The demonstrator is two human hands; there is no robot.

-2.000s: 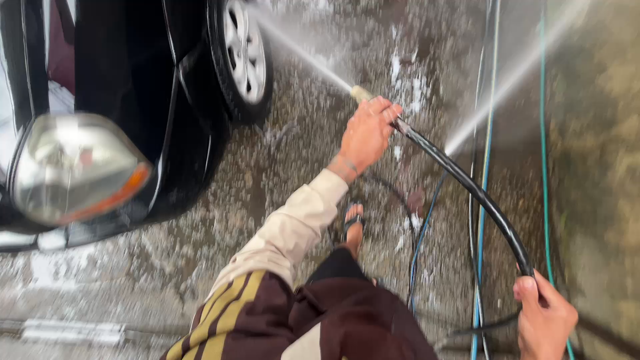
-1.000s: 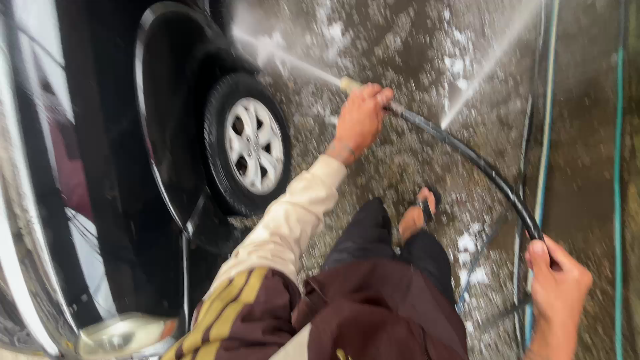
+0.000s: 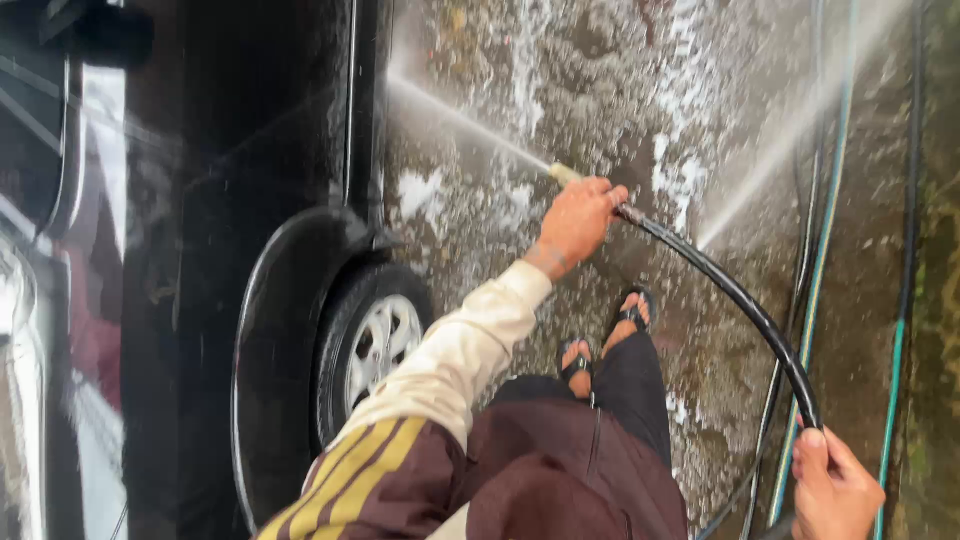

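Observation:
My left hand (image 3: 581, 217) is closed around the front end of a black hose (image 3: 742, 300), just behind its pale yellowish nozzle (image 3: 562, 174). A water jet (image 3: 472, 120) runs from the nozzle to the lower side of a black car (image 3: 202, 150). The hose bends down to the right, where my right hand (image 3: 832, 480) grips it between thumb and fingers. A second spray (image 3: 795, 127) rises to the upper right from beside the hose's middle. The car's wheel (image 3: 382, 345), with a silver rim, is left of my left forearm.
Several thin hoses (image 3: 825, 232), black and blue, run along the wet ground (image 3: 592, 97) at right. A hose with a green section (image 3: 892, 405) lies farther right. White foam (image 3: 675, 180) spots the ground. My feet in black sandals (image 3: 576, 364) stand below the nozzle.
The view has shifted along the car; the headlight seen earlier is gone from view. The jet, near the wheel before, now strikes the lower body beyond it. Both hands keep hold of the hose.

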